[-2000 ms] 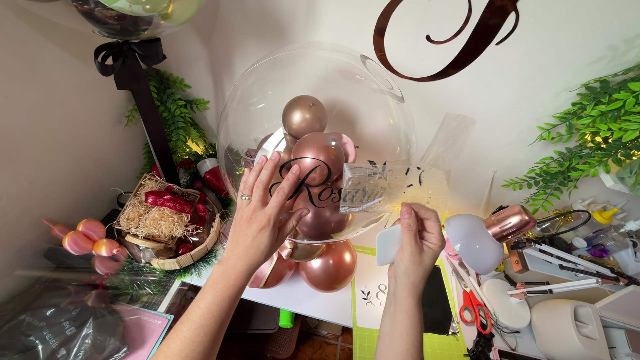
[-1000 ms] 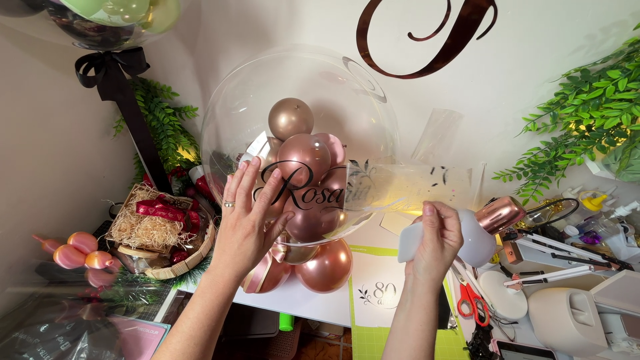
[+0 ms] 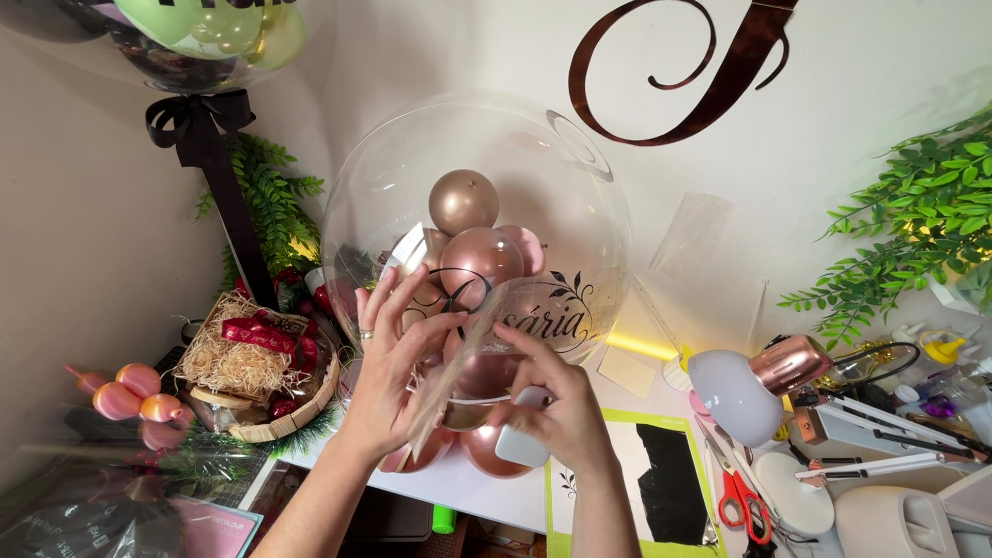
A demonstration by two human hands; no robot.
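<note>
A large clear bubble balloon (image 3: 480, 139) holds rose-gold balloons (image 3: 480, 260) and bears black script lettering with a leaf sprig on its front. Over the lettering, a sheet of clear transfer film (image 3: 453, 372) is folded back, standing away from the surface. My left hand (image 3: 395, 356) is at the left of the lettering, the film's free part between its thumb and fingers. Against the film's fold lies a fingertip of my right hand (image 3: 554, 403), which also holds a pale flat scraper (image 3: 523, 438) in its palm. Below the bubble, more rose-gold balloons (image 3: 496, 449) rest on the white table.
A green-edged cutting mat (image 3: 612, 415) with black vinyl lies at front right, beside red-handled scissors (image 3: 744, 504) and a lamp (image 3: 736, 395). A basket with straw filling (image 3: 329, 380) stands at left, near small orange-pink balloons (image 3: 128, 391). A black ribboned post (image 3: 232, 209) rises behind it.
The clear film, earlier extending to the right of the lettering, is now folded back toward the left. My right hand has moved left, up to the film, with the scraper still in it.
</note>
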